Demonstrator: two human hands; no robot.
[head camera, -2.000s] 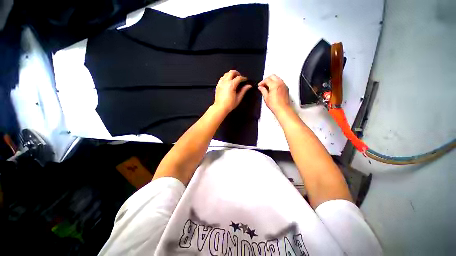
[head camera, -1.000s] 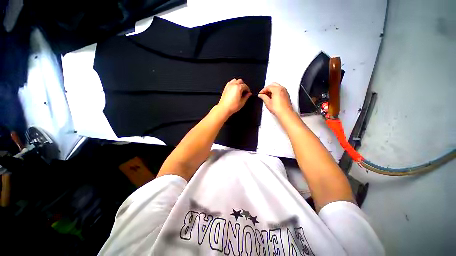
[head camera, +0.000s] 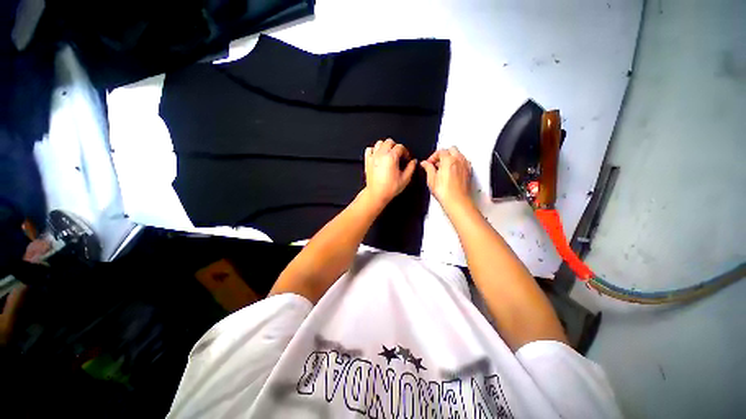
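A dark garment panel (head camera: 303, 131) lies flat on the white table cover (head camera: 483, 74), its long seams running left to right. My left hand (head camera: 388, 169) is on the panel near its right edge, fingers curled and pinching at the middle seam. My right hand (head camera: 448, 174) pinches at the panel's right edge, its fingertips almost touching the left ones. The small spot between the fingertips is too small to make out. A steam iron (head camera: 519, 151) with a brown handle stands to the right of my hands, touched by neither.
An orange sleeve (head camera: 564, 245) and grey-blue hose (head camera: 671, 293) run from the iron to the right. Dark cloth (head camera: 164, 33) lies at the far left. A second iron (head camera: 72, 233) and a person's hand (head camera: 37, 250) are at the left edge. A tan piece (head camera: 222, 282) is below the table edge.
The view has shifted, so the table, panel and iron sit lower in the picture. My hands stay pinching at the panel's right edge. A person's hand now shows by the second iron.
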